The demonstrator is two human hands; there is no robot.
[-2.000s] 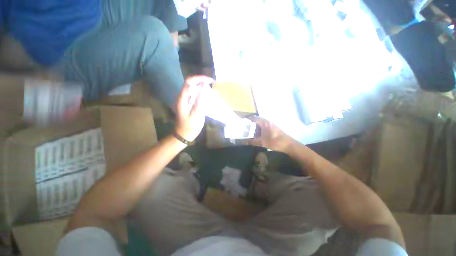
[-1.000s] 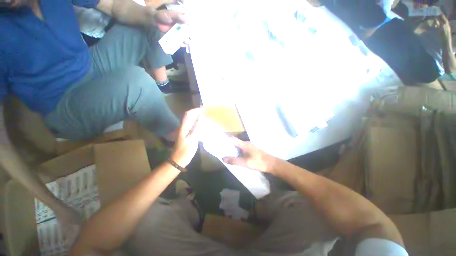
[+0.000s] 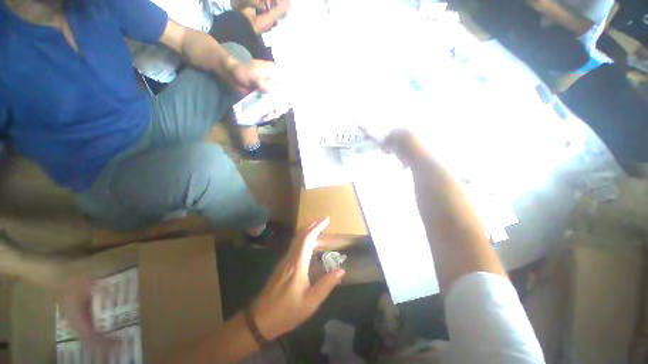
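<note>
A white carton with dark print [image 3: 341, 138] lies on the glaring white table [image 3: 401, 245]. My right hand [image 3: 403, 144] reaches over the table at the carton's right end; blur and glare hide whether its fingers grip it. My left hand [image 3: 302, 281] is open in front of the table, palm facing right, thumb and fingers apart, holding nothing. A small crumpled white thing [image 3: 332, 261] shows between its thumb and fingers, seemingly beyond the hand. A tan box [image 3: 330, 210] stands against the table corner.
A person in a blue shirt [image 3: 85, 99] sits at left, holding a white carton [image 3: 256, 106]. An open brown box [image 3: 177, 298] at lower left holds rows of cartons, with a blurred hand over it. Another person's arm shows at upper right. Brown cardboard [image 3: 604, 298] stands at right.
The long white carton between my hands is no longer there. My right hand has moved forward over the table; my left hand has opened and come lower. The view has shifted.
</note>
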